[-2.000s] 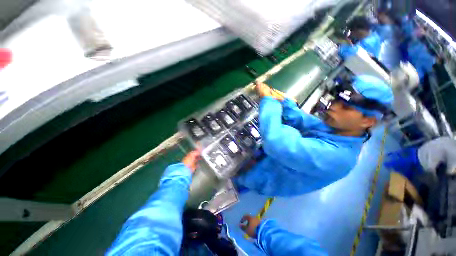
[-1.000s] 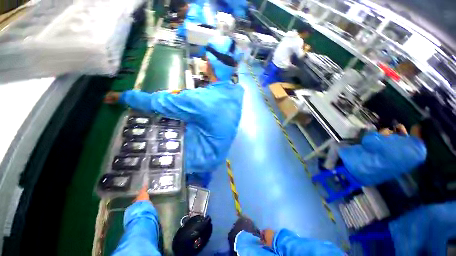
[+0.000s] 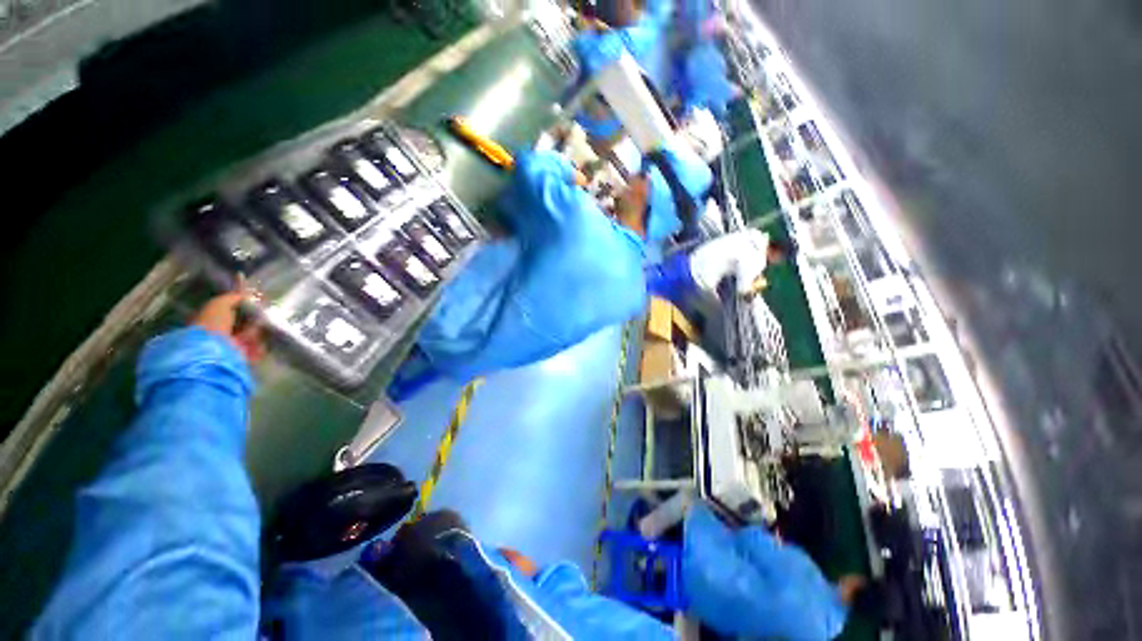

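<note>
A clear phone tray (image 3: 282, 278) lies on the green bench at the left, with phones in two rows of pockets. Most phones are black with pale patches, such as the phone (image 3: 294, 215); blur hides their detail. The piece in the near right pocket looks paler. My left hand (image 3: 232, 319) is at the tray's near edge, its fingers gripping the rim. My right hand (image 3: 517, 564) is low by my lap, small and partly hidden; whether it holds anything cannot be told.
A person in a blue smock and cap (image 3: 551, 269) sits right beside the tray. A yellow-orange tool (image 3: 481, 143) lies on the bench beyond it. A black rounded object (image 3: 344, 511) is below the bench edge. Blue floor, a carton (image 3: 661, 344) and another bench are to the right.
The view has swung and tilted, so the tray shows further up and left. My left hand stays at its near edge. The other person's outstretched arm has drawn back from the bench's far side.
</note>
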